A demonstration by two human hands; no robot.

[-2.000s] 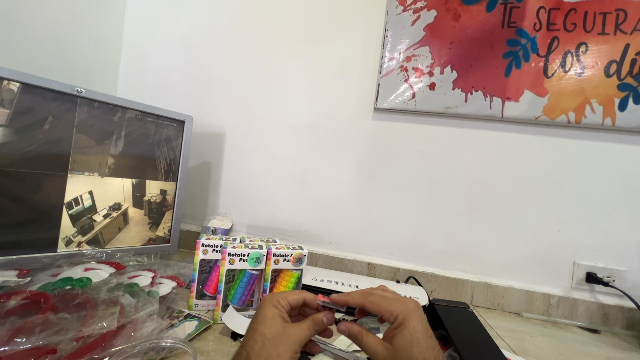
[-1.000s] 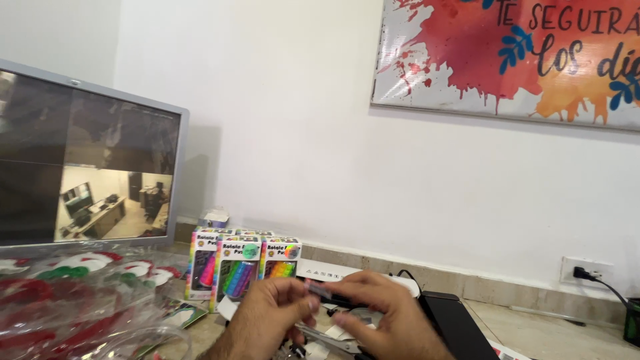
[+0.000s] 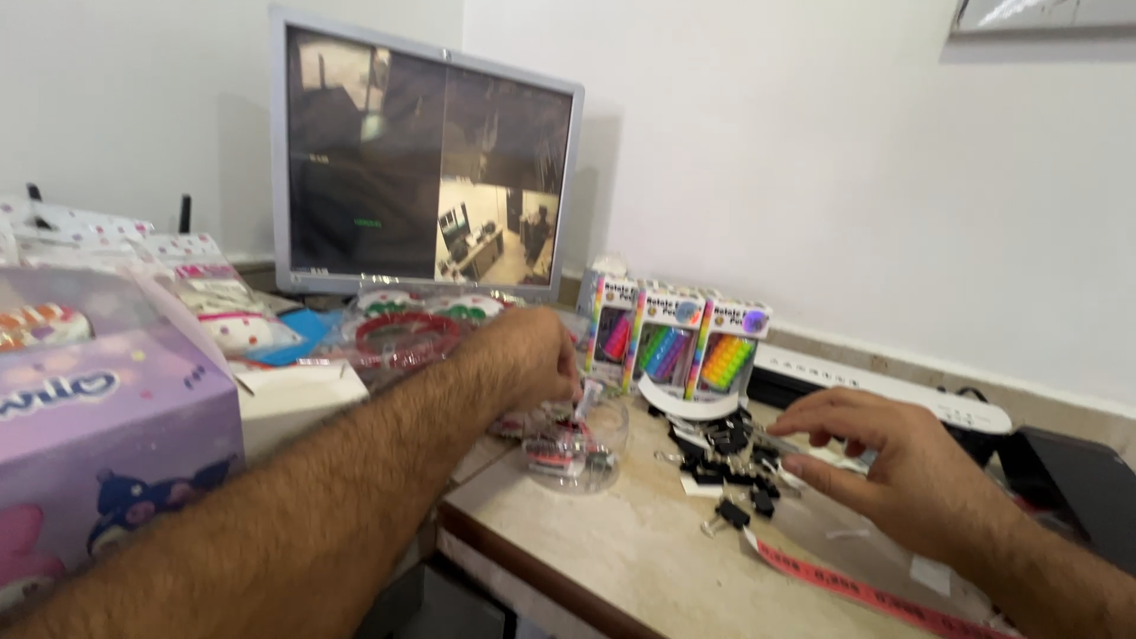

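My left hand (image 3: 532,355) reaches over the clear plastic packages, its fingers pinched on a small pale piece (image 3: 586,399) above a round clear plastic container (image 3: 577,453) with small items inside. My right hand (image 3: 865,439) hovers right of a pile of black binder clips (image 3: 728,444), thumb and fingers apart around a thin, blurred metallic thing; whether it is gripped cannot be told. A red printed label strip (image 3: 843,586) lies on the tiled counter (image 3: 621,550) below that hand.
Boxed rainbow toys (image 3: 666,342) stand against the wall. A monitor (image 3: 426,160) is behind the plastic packages with red and green items (image 3: 408,337). A purple printed box (image 3: 106,426) fills the left side. At right are a white and black device (image 3: 879,386) and a black panel (image 3: 1078,479).
My hands were close together over the counter and are now apart, the left one having moved left to the clear container. The view has turned left and down.
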